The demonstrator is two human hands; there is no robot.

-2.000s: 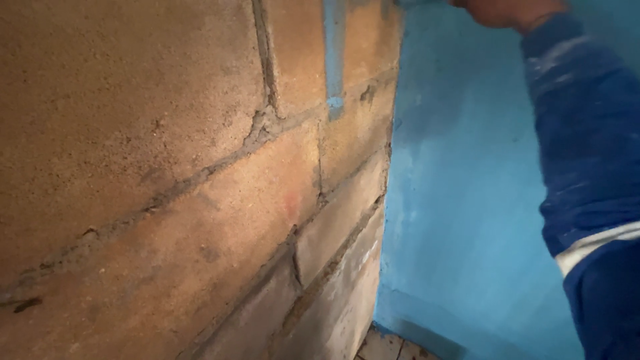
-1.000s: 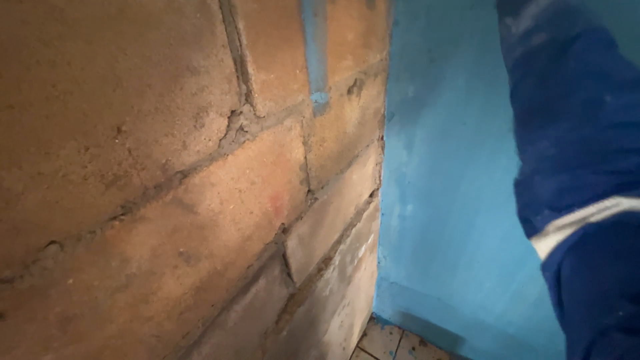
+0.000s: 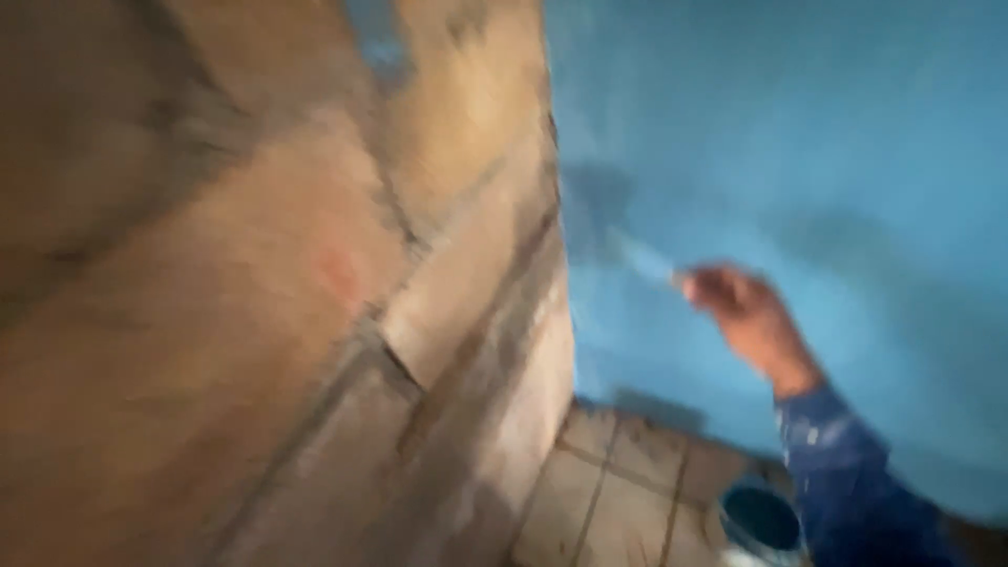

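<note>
My right hand [image 3: 744,319], in a paint-flecked blue sleeve, grips a slim tool [image 3: 646,256] whose pale blue far end points up and left. Motion blurs it, and I cannot tell whether it is a paintbrush. The tool is in front of the blue painted wall [image 3: 827,142]; whether it touches the wall is unclear. Below the wrist, on the floor, a round bucket [image 3: 760,516] holds dark blue-green liquid, partly covered by the sleeve. My left hand is out of view.
A bare block wall [image 3: 260,339] with mortar joints fills the left side and bears a blue paint streak [image 3: 378,43] near the top. It meets the blue wall at a corner. Pale square floor tiles [image 3: 587,472] lie below.
My right hand, out of view a second ago, has come down into view with the tool in it. The view has shifted, and the bucket now shows at the lower right.
</note>
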